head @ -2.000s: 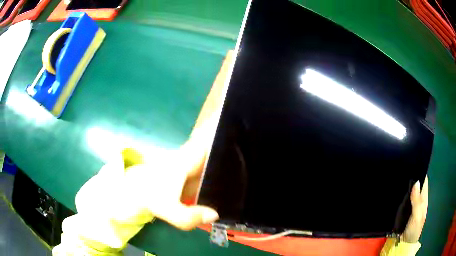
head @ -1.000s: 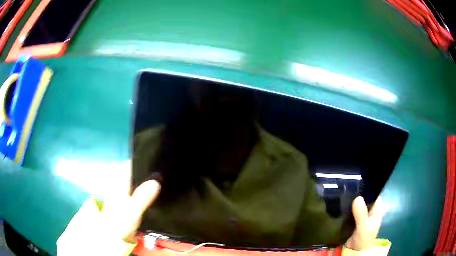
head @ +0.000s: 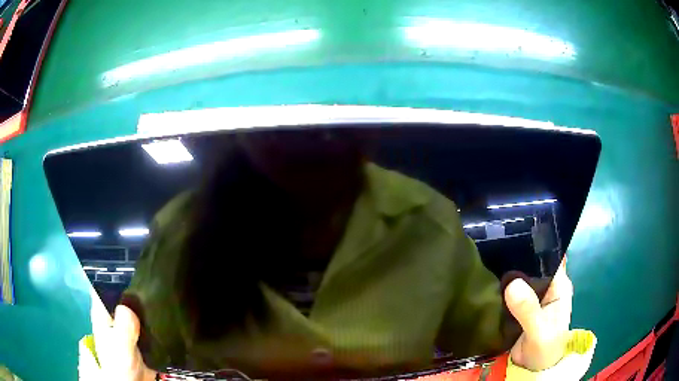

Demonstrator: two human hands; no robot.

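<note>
A laptop screen assembly (head: 320, 245) fills the middle, its glossy black front facing me and reflecting a yellow-green garment and ceiling lights. My left hand (head: 119, 342) grips its lower left edge, thumb on the front. My right hand (head: 540, 320) grips its lower right edge, thumb on the front, fingers behind. The panel's lower edge runs close to the picture's bottom; the hinges cannot be made out. A bit of red-orange foam tray (head: 497, 370) shows under the lower edge by my right hand.
The green bench (head: 357, 82) shines with light glare behind the panel. A foam tray with a dark screen (head: 28, 56) is cut off at upper left. A yellowish strip (head: 6, 231) stands at the left rim. Red-orange foam trays (head: 633, 365) lie at lower right.
The panel has turned from slanted to nearly level and now looks larger and nearer. Both hands still hold it. The blue tape dispenser has slid almost out of view at left.
</note>
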